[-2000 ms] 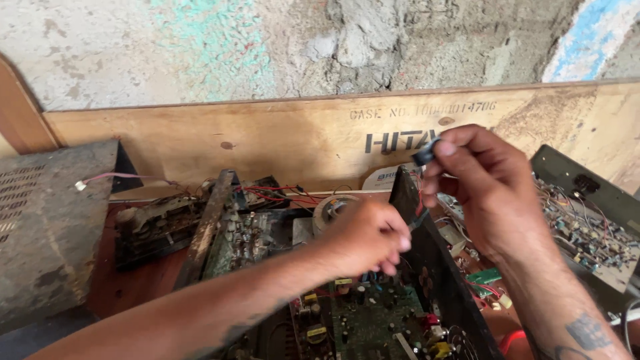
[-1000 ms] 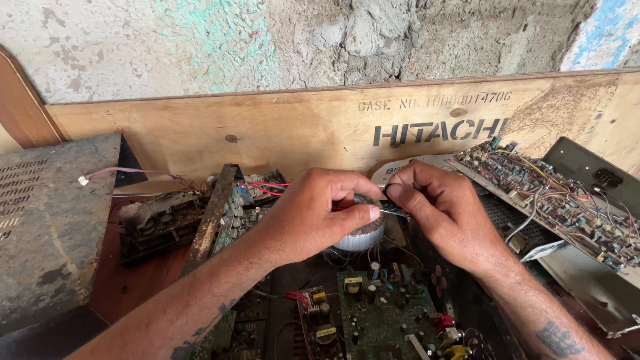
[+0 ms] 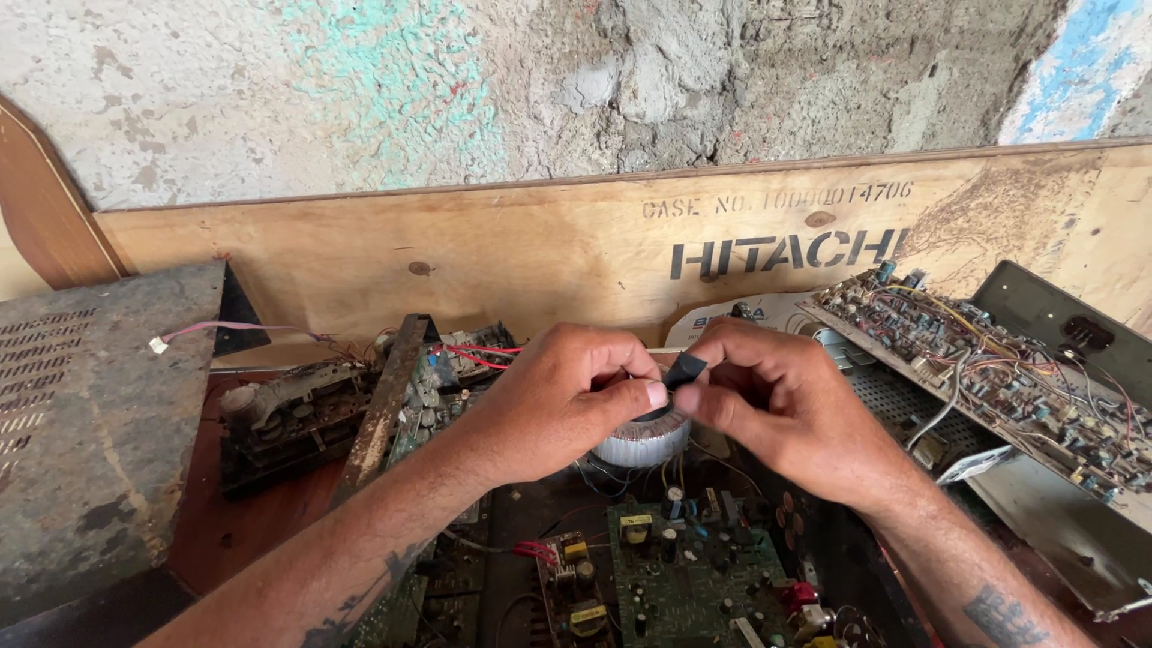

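Both hands meet just above a toroidal transformer (image 3: 641, 443) at the centre. My right hand (image 3: 765, 396) pinches a short black strip (image 3: 686, 371), which looks like tape, between thumb and fingers. My left hand (image 3: 576, 396) has its thumb and index finger pressed together beside the strip; what lies between them is mostly hidden. Below the hands, a green circuit board (image 3: 693, 567) with capacitors and a smaller board (image 3: 576, 585) with yellow-labelled transformers lie in a dark chassis.
At left stand a rusty, vented metal cover (image 3: 99, 432) and a dusty mechanism (image 3: 306, 405) on a red-brown surface. A rusty metal bar (image 3: 387, 405) runs beside the chassis. A large populated board (image 3: 990, 369) leans at right. Behind is a wooden crate panel (image 3: 504, 261) with stencilled writing.
My hands, apart two seconds ago with the right one raised, have come together over the toroidal transformer. The black strip now shows between them.
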